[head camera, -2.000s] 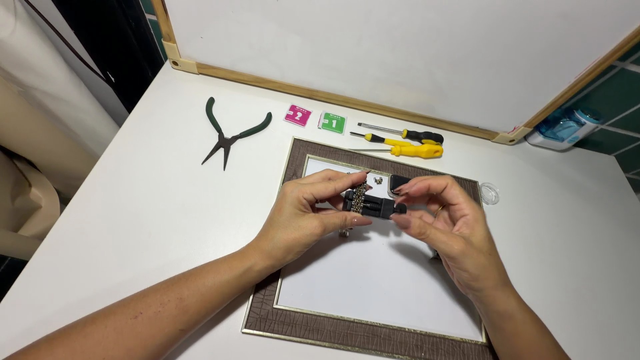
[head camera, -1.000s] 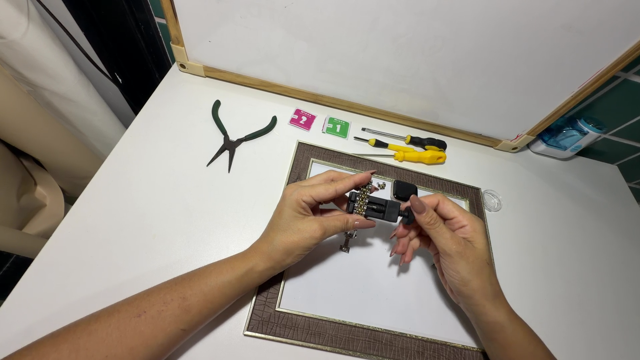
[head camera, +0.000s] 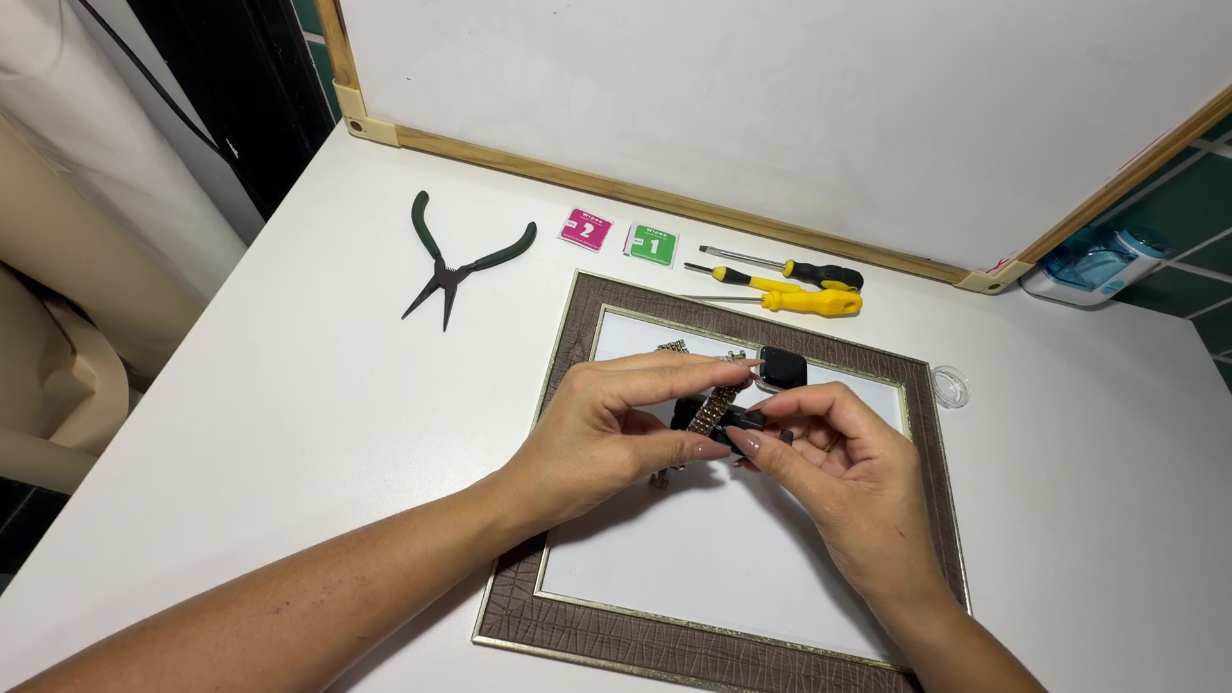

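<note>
My left hand (head camera: pixel 630 414) holds a two-tone metal link watch band (head camera: pixel 715 409) between thumb and fingers, together with a small black plastic tool (head camera: pixel 741 418), probably a link remover. The band lies across the tool. My right hand (head camera: pixel 837 452) pinches the tool's right end with thumb and fingertips. Just behind the fingertips lies a smartwatch case (head camera: pixel 782 368) with a dark screen, on the white panel of a brown textured frame (head camera: pixel 597 630). Another piece of metal band (head camera: pixel 671 346) shows beyond my left fingers. The fingers partly cover the tool and band.
Long-nose pliers (head camera: pixel 448 274) lie open at the back left. Beside them are a pink wipe packet (head camera: pixel 586 229), a green one (head camera: pixel 654 244) and several screwdrivers (head camera: pixel 813 302). A clear round lid or ring (head camera: pixel 951 387) sits right of the frame. Behind stands a wood-edged whiteboard (head camera: pixel 674 207).
The black tool and band have tilted in my hands, the band now slanting. My right fingertips have moved in from the tool's end knob toward its body and my left fingers.
</note>
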